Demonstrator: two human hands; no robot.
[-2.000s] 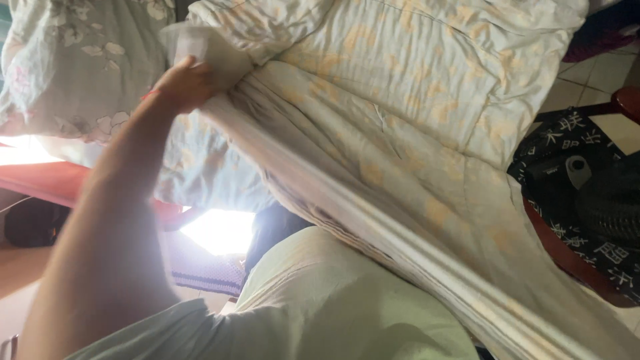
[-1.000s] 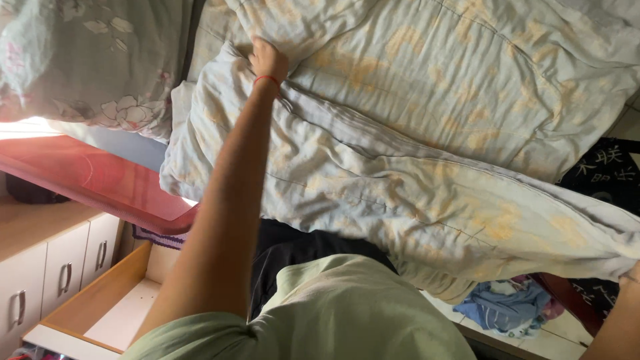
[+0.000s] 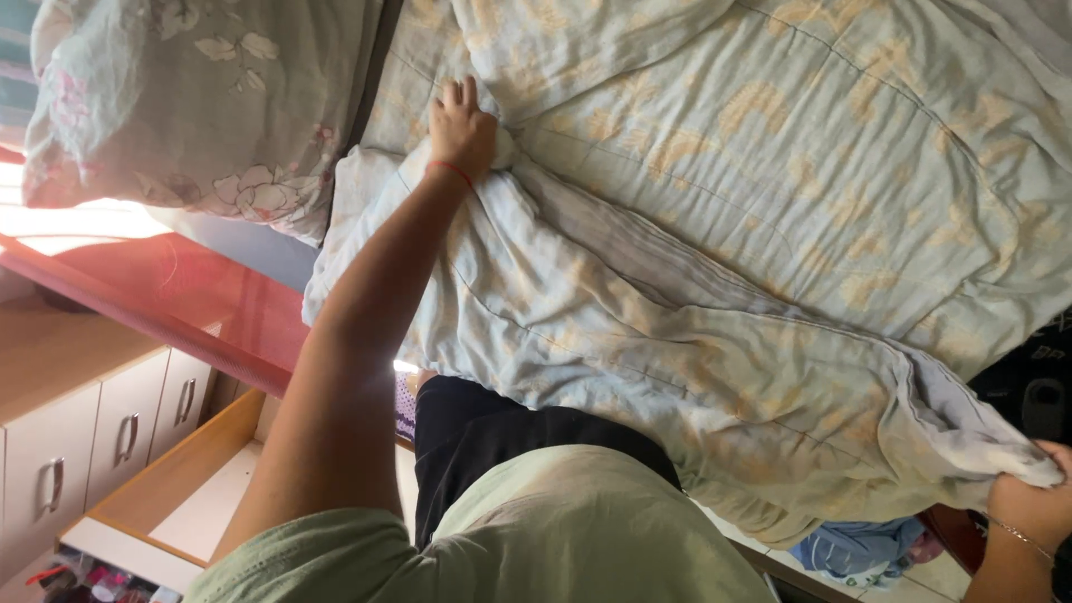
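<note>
A pale quilt (image 3: 670, 360) with a yellow and orange pattern lies rumpled over the bed, one long edge folded back on itself. My left hand (image 3: 461, 130), with a red string at the wrist, rests on the quilt near its upper left part; its fingers look spread, and the palm side is hidden. At the far right edge of the view, my right hand (image 3: 1034, 502), partly cut off, grips a corner of the folded quilt edge. A floral pillow (image 3: 193, 109) lies left of the quilt.
A red mesh-like panel (image 3: 226, 293) runs along the left. Below it are white cabinet fronts (image 3: 109, 444) with metal handles and a pulled-out drawer (image 3: 209, 494). Blue cloth (image 3: 863, 548) lies on the tiled floor at the lower right, near a black patterned item (image 3: 1030, 377).
My left hand, closed on the quilt a second ago, now lies flatter with fingers spread. The right hand came into view a second ago and still holds the quilt's edge at the right.
</note>
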